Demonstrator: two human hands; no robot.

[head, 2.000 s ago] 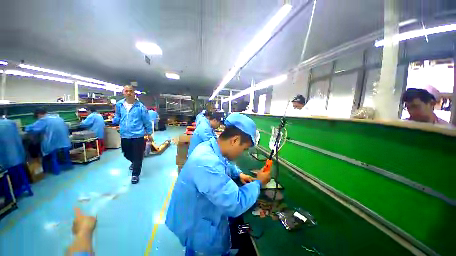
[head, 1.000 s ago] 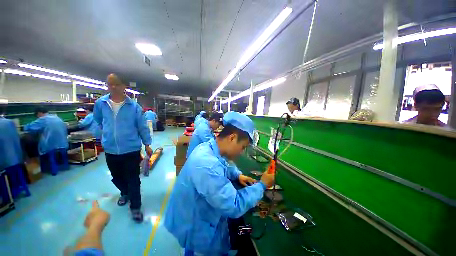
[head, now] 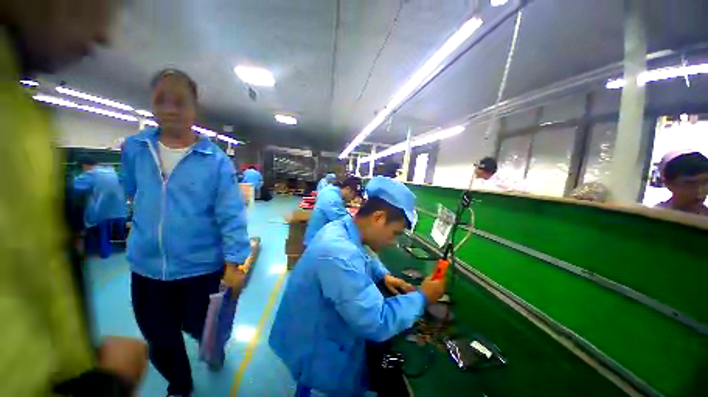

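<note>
Neither of my own hands is clearly in view. A blurred hand (head: pixel 124 358) at the lower left, beside a yellow-green garment, appears to be another person's. Nearest on the green bench (head: pixel 536 364) lies a shiny dark parts bag (head: pixel 473 351) with a white label. Small brown and pale flat parts (head: pixel 432 332) lie in a pile left of it. The neighbouring person in a blue coat holds an orange electric screwdriver (head: pixel 441 269) upright over the bench, their other hand flat on the work. What they work on is too small to tell.
A person in yellow-green (head: pixel 39 209) stands very close at the left edge, blurred. A person in a blue jacket (head: pixel 182 209) stands in the aisle, holding a long flat purplish object (head: pixel 217 329). A green divider (head: pixel 574 256) runs along the right, with another person's head behind it.
My left hand, pointing over the floor before, has left the view. The person in yellow-green has appeared at the left. The aisle person has come nearer. The view has turned slightly left.
</note>
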